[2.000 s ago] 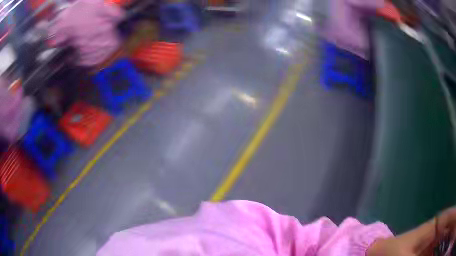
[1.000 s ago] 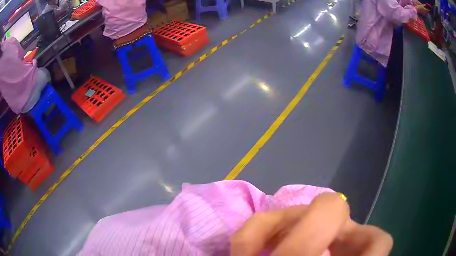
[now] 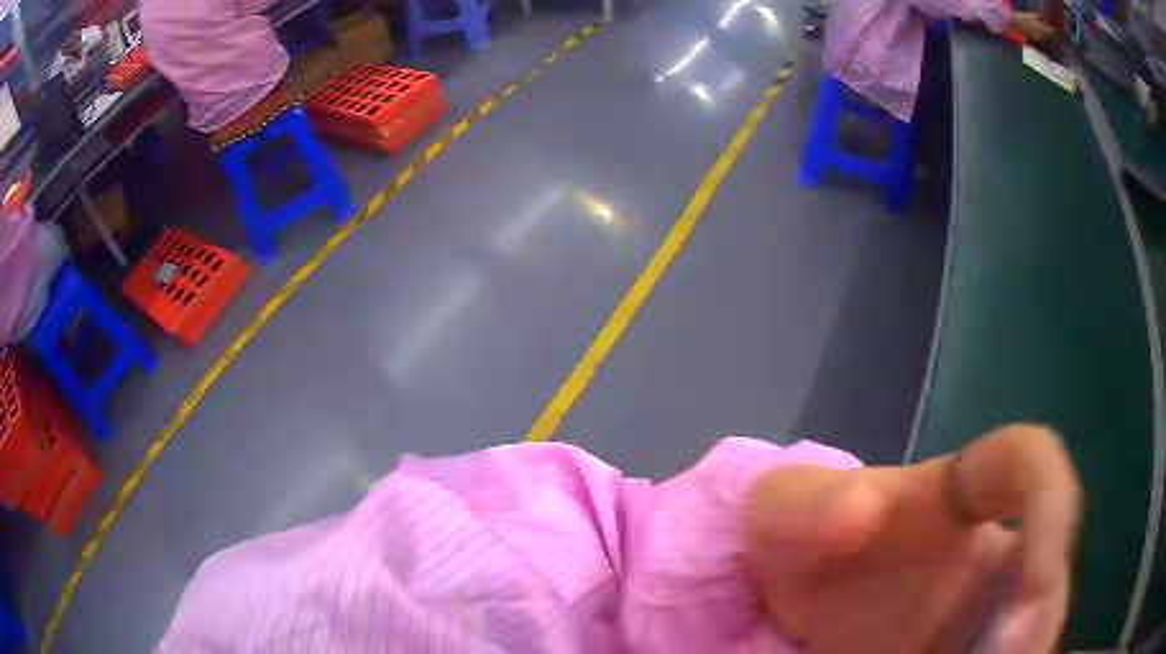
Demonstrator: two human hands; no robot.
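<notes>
My left hand is at the lower right, at the end of a pink striped sleeve that crosses the bottom of the picture. The hand is close to the camera, partly blurred and cut off by the bottom edge. Its fingers are bent, and a thin dark ring-like band shows on one. No held thing can be made out; the inside of the hand is mostly hidden. My right hand is not in view.
The green bench top runs along the right, beyond my hand. A person in pink sits on a blue stool at its far end. Red trays, blue stools and seated workers line the left, beyond yellow floor lines.
The view blurred and shifted, then steadied. Since one second ago, the scene has moved left in the picture, and my left hand has moved right and opened out somewhat.
</notes>
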